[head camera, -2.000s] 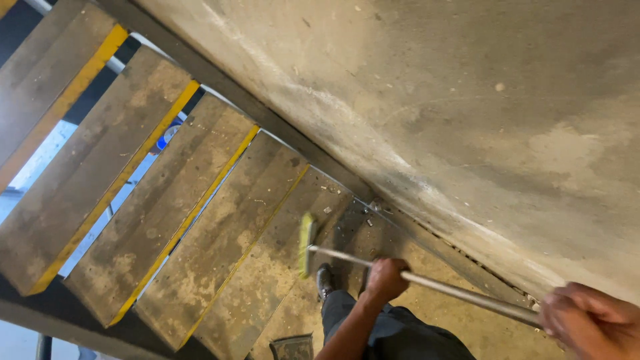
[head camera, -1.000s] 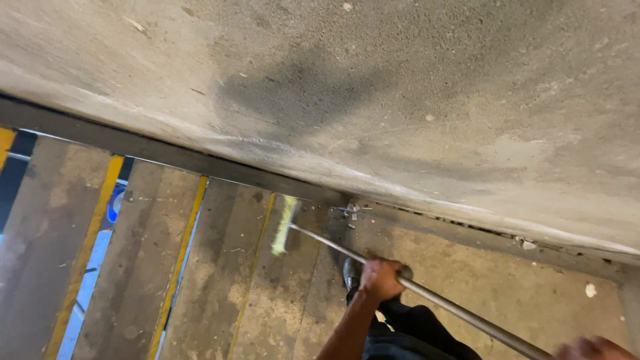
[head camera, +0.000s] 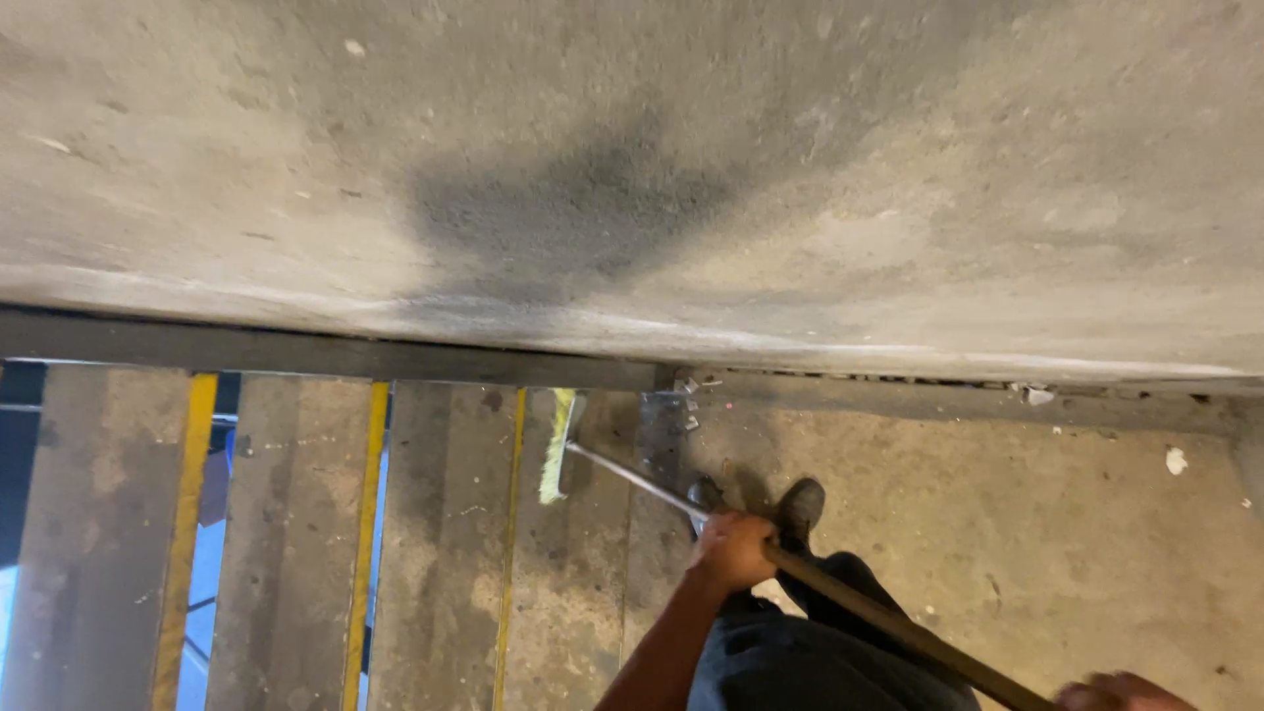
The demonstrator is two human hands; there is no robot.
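A push broom with pale yellow-green bristles (head camera: 557,449) lies against a stair tread, close to the dark steel side rail. Its long handle (head camera: 879,612) runs down to the right across my legs. My left hand (head camera: 736,550) is closed around the handle at its middle, just above my shoes. At the bottom right edge, my right hand (head camera: 1121,691) is at the handle's upper end, blurred and partly cut off by the frame. Small bits of debris (head camera: 691,405) lie on the landing beside the wall, right of the broom head.
Concrete treads with yellow edge strips (head camera: 365,523) have open gaps between them at the left. A rough concrete wall (head camera: 889,237) runs along the stairs and landing (head camera: 1037,533). My dark shoes (head camera: 801,504) stand near the top tread. White scraps (head camera: 1175,460) lie further right.
The view has turned, so the wall runs nearly level across it. Both shoes now show, where one showed before. Both hands have stayed on the broom handle.
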